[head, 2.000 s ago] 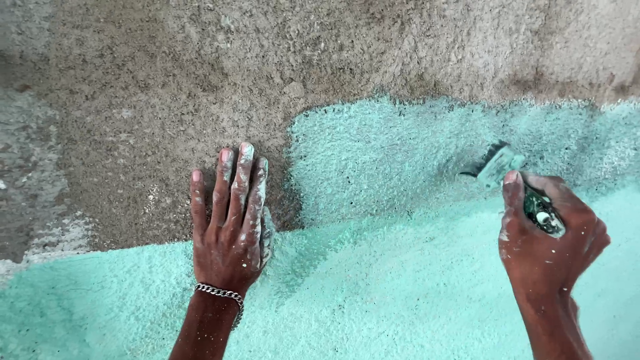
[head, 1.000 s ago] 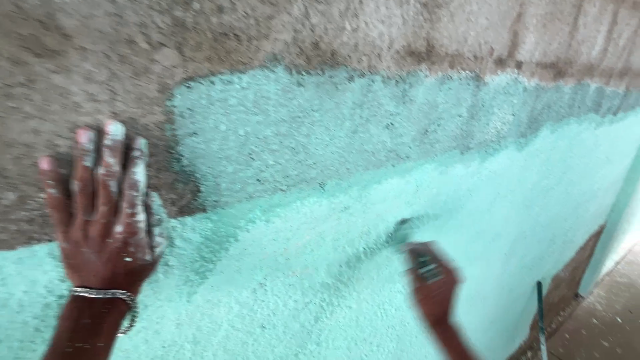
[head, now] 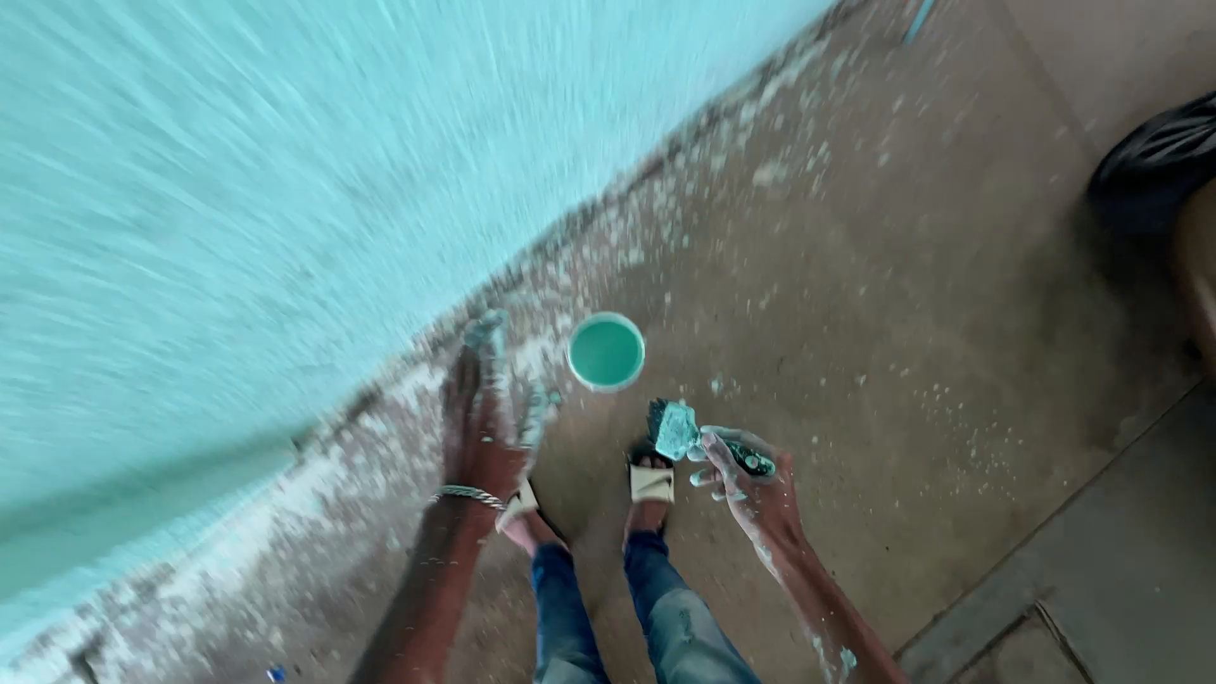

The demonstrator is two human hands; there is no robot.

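Observation:
My right hand, spotted with paint, grips the handle of a paintbrush; its paint-coated head points left, above my sandaled foot. My left hand holds nothing; its fingers are extended with the thumb apart, paint covers the fingertips, and a chain bracelet circles the wrist. Between and beyond the hands, a round container of green paint stands on the floor, to the upper left of the brush. The turquoise painted wall fills the upper left, blurred. Whether my left fingertips touch anything is unclear.
Paint splashes mark the concrete floor along the wall's base. My feet in sandals are below the container. A dark, shiny bag-like item lies at the right edge, beside a partly visible brown shape. A thin turquoise stick is at the top.
The view has swung down from the wall to the floor. My left hand, earlier against the bare wall, is now over the floor's edge. The brush has left the wall, still in my right hand.

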